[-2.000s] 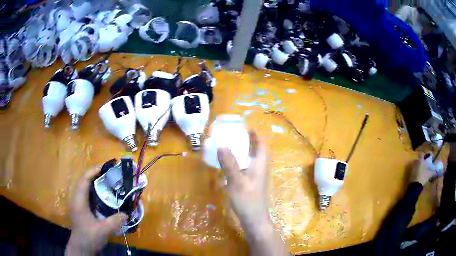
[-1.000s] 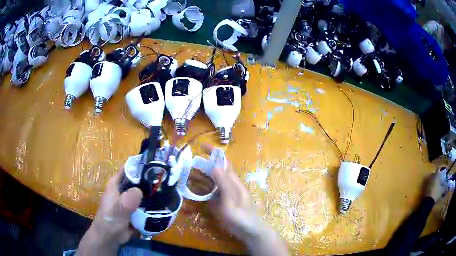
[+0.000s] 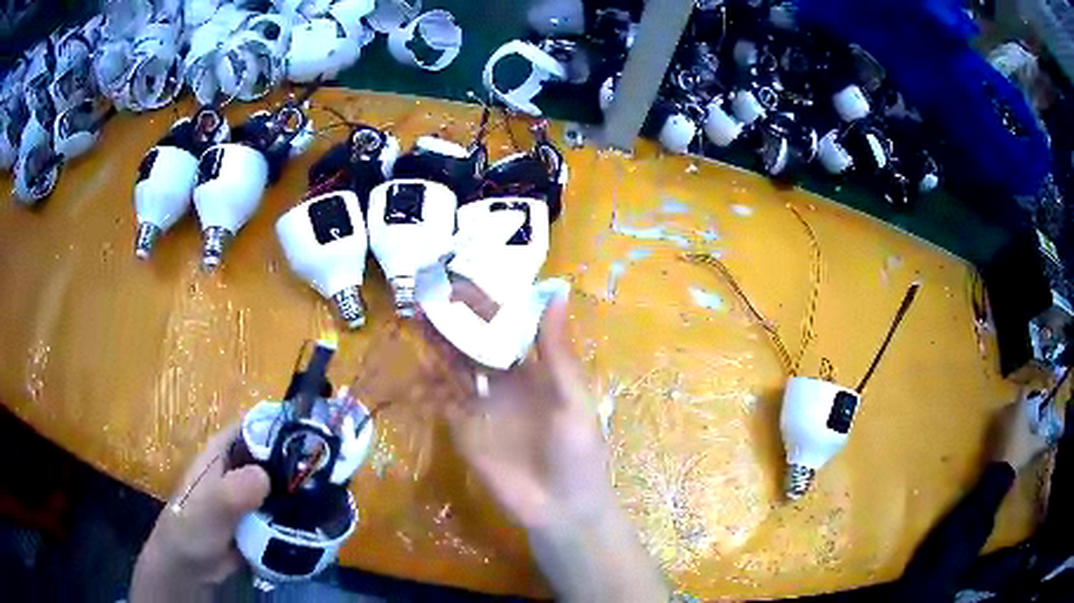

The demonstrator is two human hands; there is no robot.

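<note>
My left hand (image 3: 206,518) holds a camera unit at the lower left. Its white bulb housing (image 3: 294,554) with a black patch points down, and a black camera head (image 3: 304,457) with wires sits above it. A dark strip with a yellowish tip stands up from it. My right hand (image 3: 524,436) is slightly blurred, with the fingers spread under and beside a white ring bracket (image 3: 495,330). The bracket is tilted, open side up, and overlaps a joined unit behind it. Thin blurred wires lie between the hands.
Joined camera units (image 3: 324,242) stand in a row at the back left. A single bulb housing (image 3: 815,418) with wires lies at right. White shell parts (image 3: 236,53) and black camera heads (image 3: 766,106) are piled behind, around a metal post (image 3: 650,71). Another person's hand (image 3: 1022,430) is at far right.
The white ring bracket has moved up and away from the held unit and turned over. My right hand has followed it slightly. My left hand has moved a little left and down with the camera unit.
</note>
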